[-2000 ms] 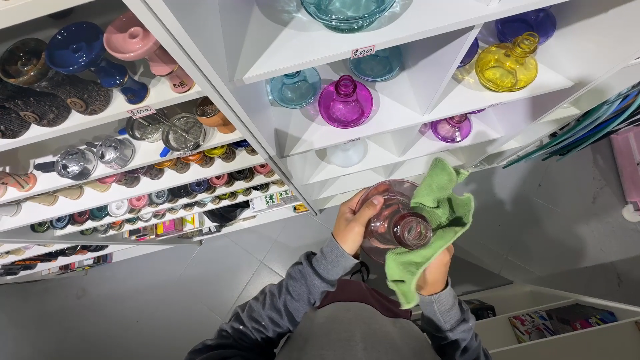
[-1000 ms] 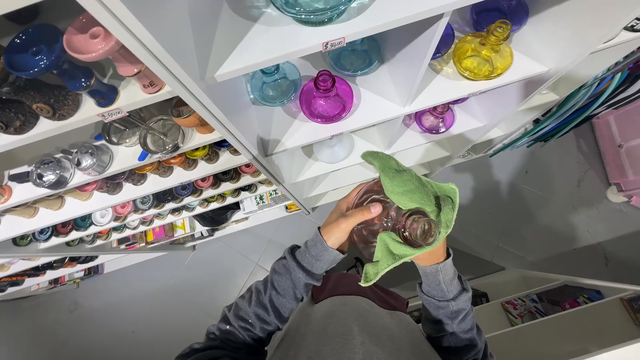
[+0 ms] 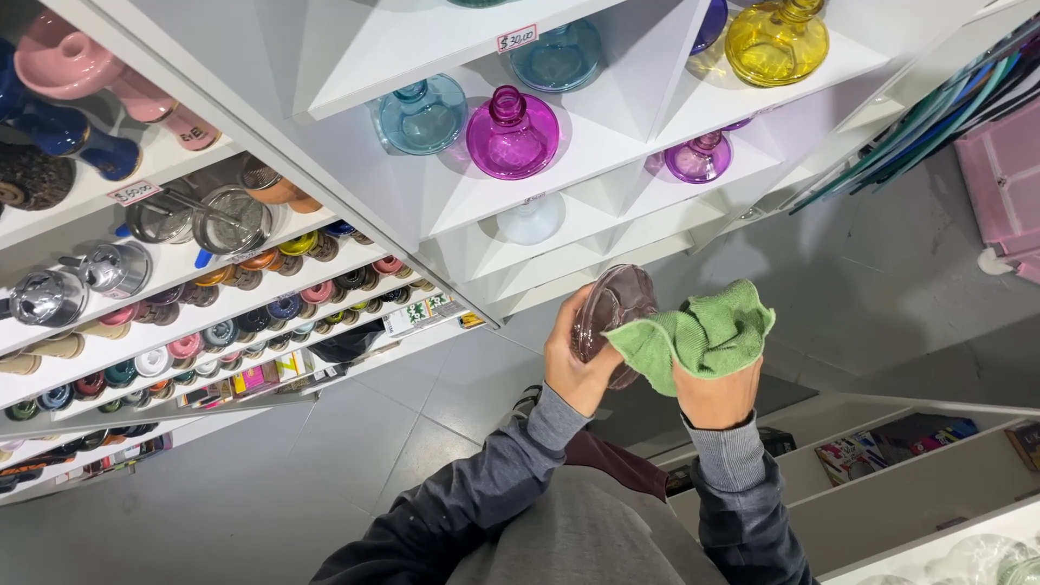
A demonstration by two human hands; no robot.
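My left hand grips a clear, faintly pinkish glass vase-like base, tilted with its broad round bottom turned up and toward the shelves. A green microfiber cloth is bunched over my right hand, and it hides most of those fingers. One corner of the cloth reaches across to the glass beside my left thumb. The neck of the glass piece is hidden behind the cloth and my hands.
White shelves ahead hold a magenta glass base, a blue one and a yellow one. Ceramic bowls and metal pieces fill the left shelving. Hoses hang at right, near a pink case. Low shelving stands lower right.
The glass piece has been turned: its open neck faced up before, and now its broad bottom shows. The cloth, earlier draped around the glass, is now bunched over my right hand.
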